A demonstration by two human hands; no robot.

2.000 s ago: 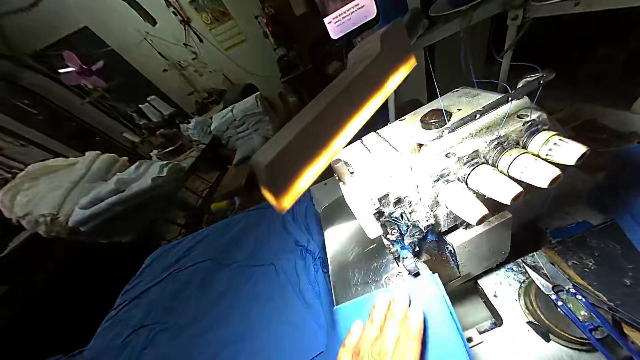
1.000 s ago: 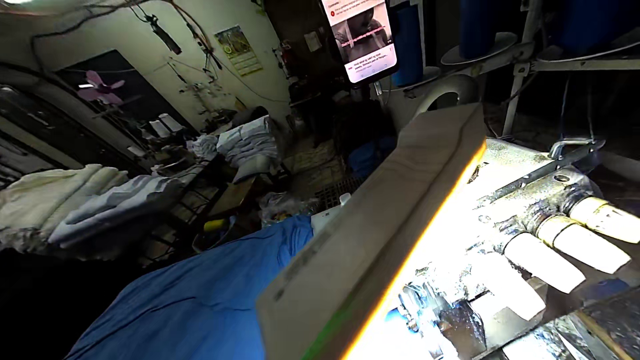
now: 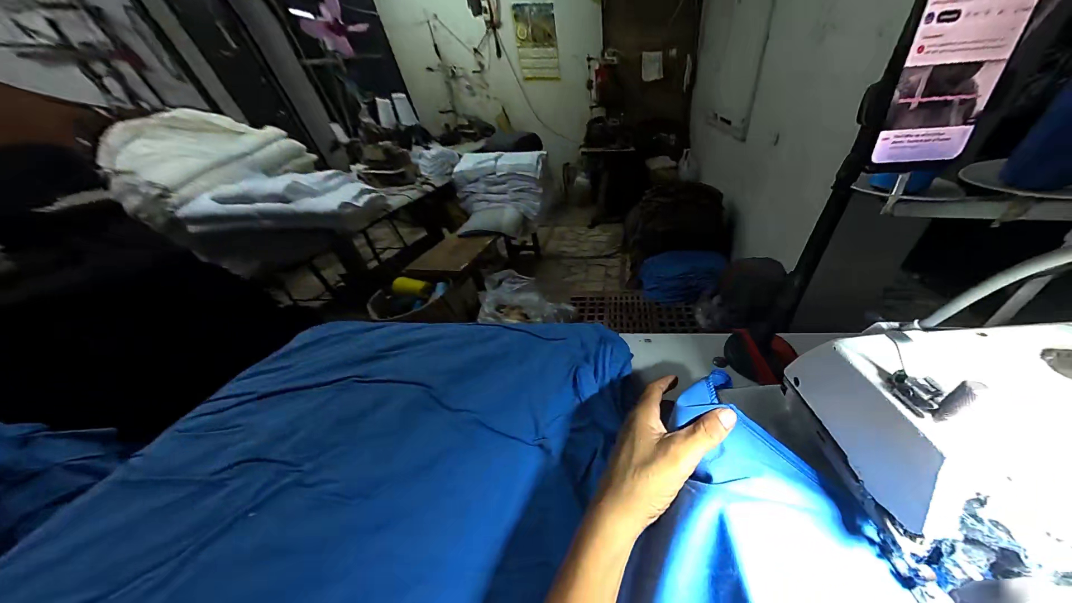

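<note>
My left hand [image 3: 657, 461] is at the lower middle, thumb laid on a folded corner of blue fabric [image 3: 745, 452] and the fingers behind it. The corner has a stitched edge and stands up a little from the table. From there the fabric runs down to the lower right, brightly lit, to the foot area of a white overlock sewing machine [image 3: 871, 435]. Bits of blue lint cling about the machine's lower part. Left of my hand a large spread of blue cloth [image 3: 377, 444] covers the table. My right hand is not in view.
Behind the machine, a phone [image 3: 955, 84] is on a holder beside thread stands. The white table edge [image 3: 670, 345] shows past the cloth. On the floor beyond are a box with a yellow cone [image 3: 410, 286], a plastic bag [image 3: 523, 297] and a wooden stool [image 3: 452, 254]. Folded white cloth [image 3: 501, 180] is stacked farther back.
The view has swung left. A hand lay flat on blue fabric by the machine two seconds ago and was out of view one second ago; now my left hand grips the fabric's corner.
</note>
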